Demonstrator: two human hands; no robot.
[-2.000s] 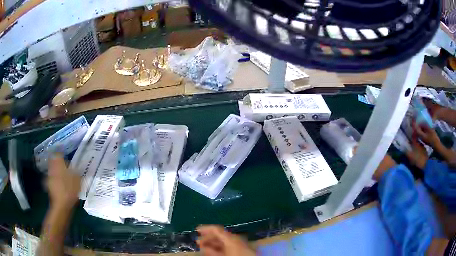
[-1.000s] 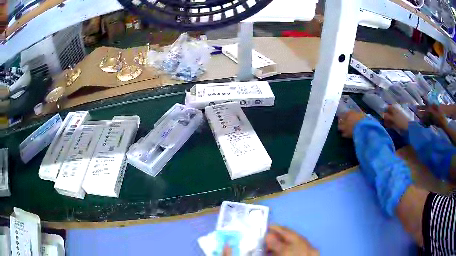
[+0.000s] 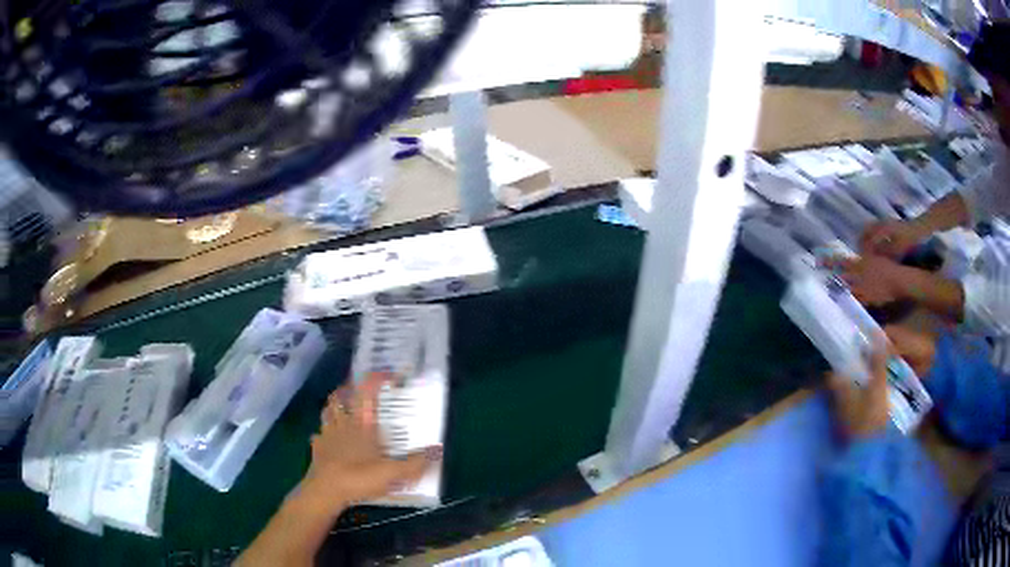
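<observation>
My left hand (image 3: pixel 357 441) lies on a white printed carton (image 3: pixel 415 382) on the green belt, thumb on its face and fingers at its left side. My right hand is not in view. A white tray (image 3: pixel 504 555) shows at the bottom edge on the blue mat, mostly cut off. A clear-topped tray (image 3: pixel 249 397) lies on the belt left of my hand. Another white carton (image 3: pixel 393 269) lies crosswise behind the one under my hand.
Several white cartons (image 3: pixel 138 437) lie side by side at the belt's left. A white post (image 3: pixel 689 244) stands at the mat's edge. A black fan (image 3: pixel 222 100) covers the upper left. At the right, neighbours' hands (image 3: pixel 858 388) handle a carton; many trays lie beyond.
The view has shifted, and the belt items appear farther left. My left hand has moved onto the carton. The tray at the front is lower in view, and my right hand has left the picture.
</observation>
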